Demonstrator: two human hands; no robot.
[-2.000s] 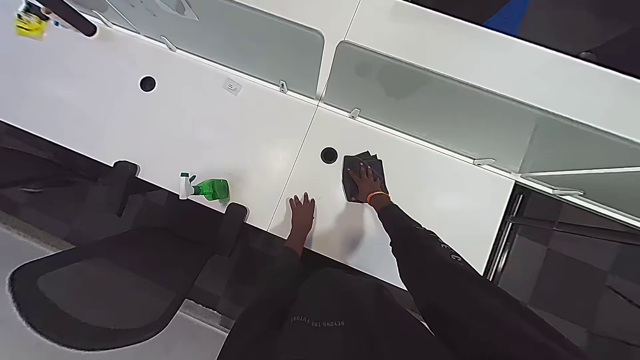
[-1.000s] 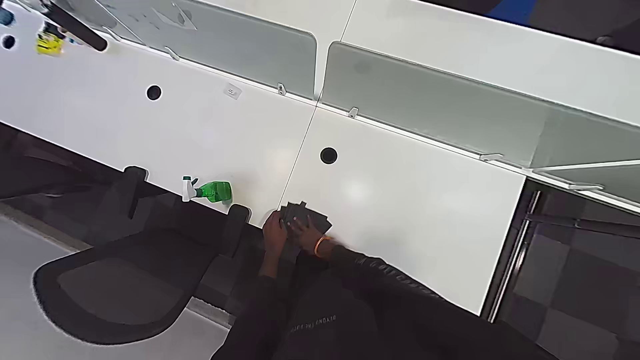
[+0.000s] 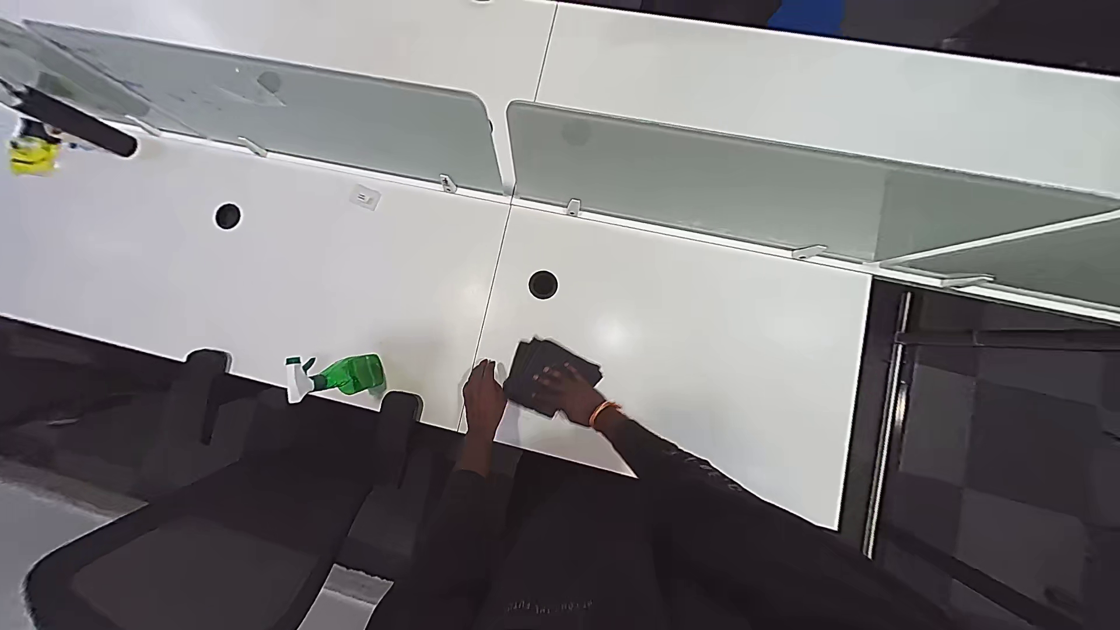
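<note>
A dark folded cloth (image 3: 532, 376) lies on the white desk (image 3: 717, 367) near its front edge. My right hand (image 3: 569, 394), with an orange band at the wrist, rests flat on top of the cloth with its fingers spread. Just left of the cloth, my left hand (image 3: 484, 398) is at the seam between two desk panels, fingers drawn together; whether it pinches anything cannot be told. Further left, a green spray bottle (image 3: 354, 374) with a white trigger head lies on the desk by the front edge.
Frosted divider panels (image 3: 700, 175) on brackets run along the back. Round black cable holes (image 3: 542, 284) and a small white plate (image 3: 365, 198) are in the desktop. A black mesh chair (image 3: 201, 560) stands at the front left. A yellow object (image 3: 33, 156) sits far left.
Two seconds ago my right hand pressed the cloth near the cable hole. Both hands then met at the cloth by the front edge; now they are apart, the right on the cloth.
</note>
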